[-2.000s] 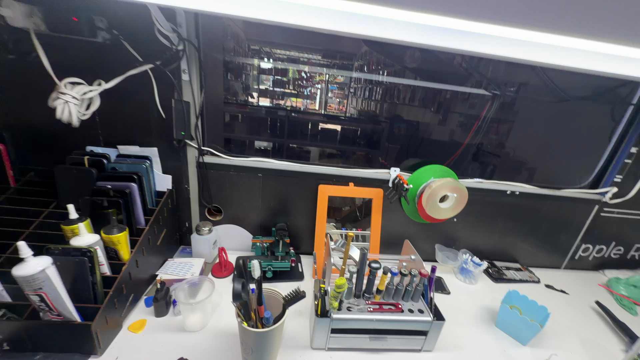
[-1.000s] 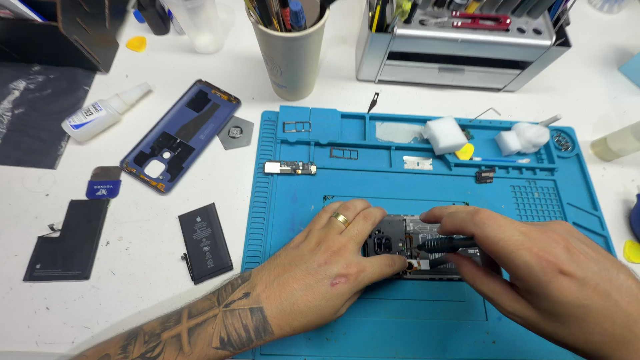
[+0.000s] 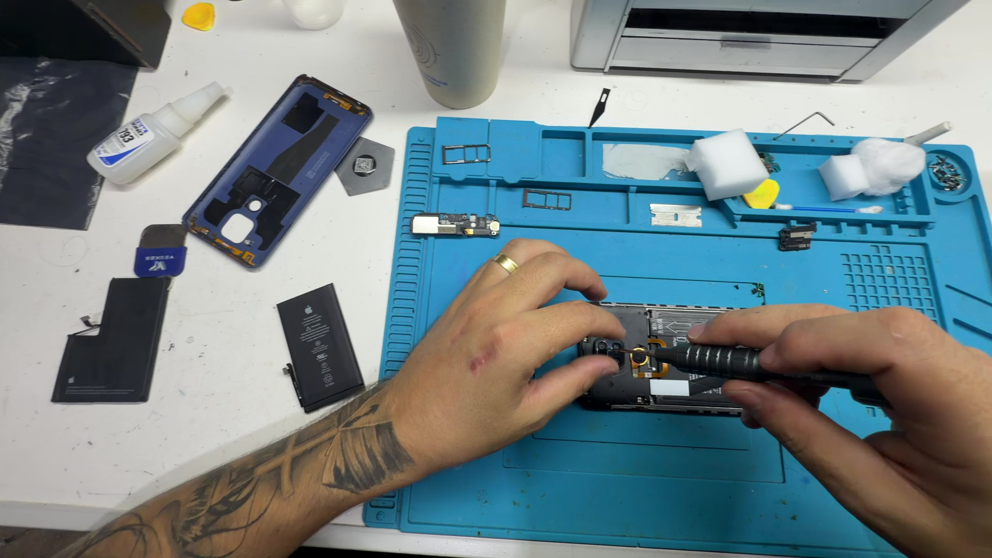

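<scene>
An opened smartphone [image 3: 632,387] lies on a blue silicone repair mat [image 3: 620,496], its camera end to the left and its inner parts showing. My left hand [image 3: 511,349], with a ring on one finger, steadies that end, thumb and fingertips around the camera module [image 3: 606,350]. In my right hand [image 3: 876,372] is a dark precision screwdriver [image 3: 713,359], held almost flat, its thin tip pointing left at the camera area. Whether the tip touches a screw cannot be told. Part of the phone's right end is hidden under my right hand.
Left of the mat lie a blue phone back cover [image 3: 279,170], two phone batteries [image 3: 319,347] and a glue bottle [image 3: 151,143]. The mat's upper part holds a small circuit board [image 3: 456,225], SIM trays [image 3: 466,153], a razor blade [image 3: 675,215], white foam [image 3: 727,164] and screws [image 3: 947,172].
The view has dropped from the wall to the bench. Since one second ago, the screwdriver has tilted flatter and its tip has moved left to the camera area; my left fingers have spread around it.
</scene>
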